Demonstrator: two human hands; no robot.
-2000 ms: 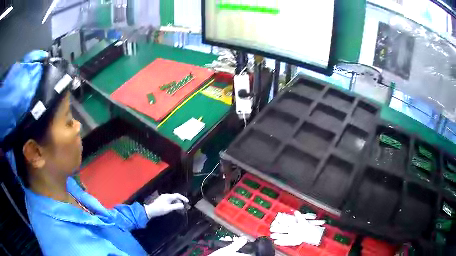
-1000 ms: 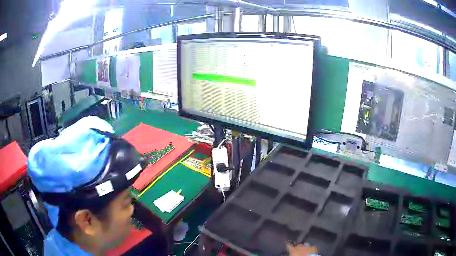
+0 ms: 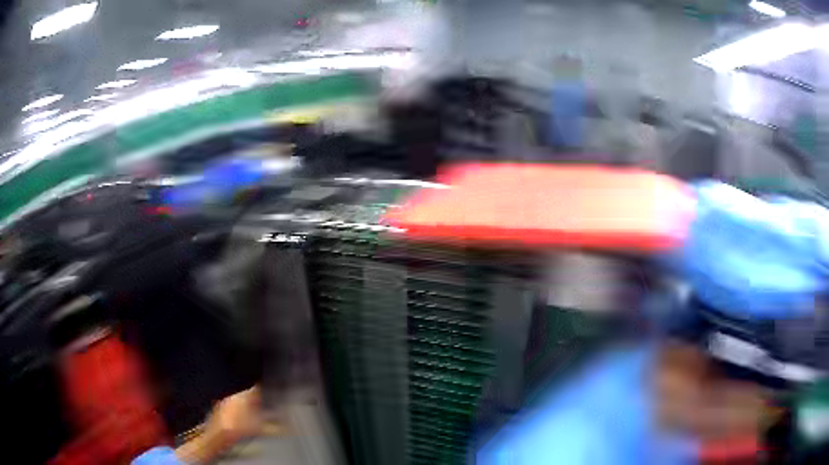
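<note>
The view is strongly blurred. A tall rack of green circuit boards (image 3: 445, 363) stands in the middle, its boards in stacked rows. A flat orange-red sheet (image 3: 554, 207) lies on top of it. My left hand (image 3: 232, 420), bare with a blue sleeve, shows small at the lower left, beside the rack's grey side. Its fingers are too blurred to tell whether they hold anything. My right hand is not in view.
A person in a blue cap (image 3: 759, 250) and blue smock is close at the right. A red object (image 3: 109, 390) stands at the lower left. A blurred blue thing (image 3: 218, 180) and dark equipment are behind at the left.
The view has swung left, away from the monitor and black trays to the board rack. The neighbouring person has passed from the left side of the picture to the right.
</note>
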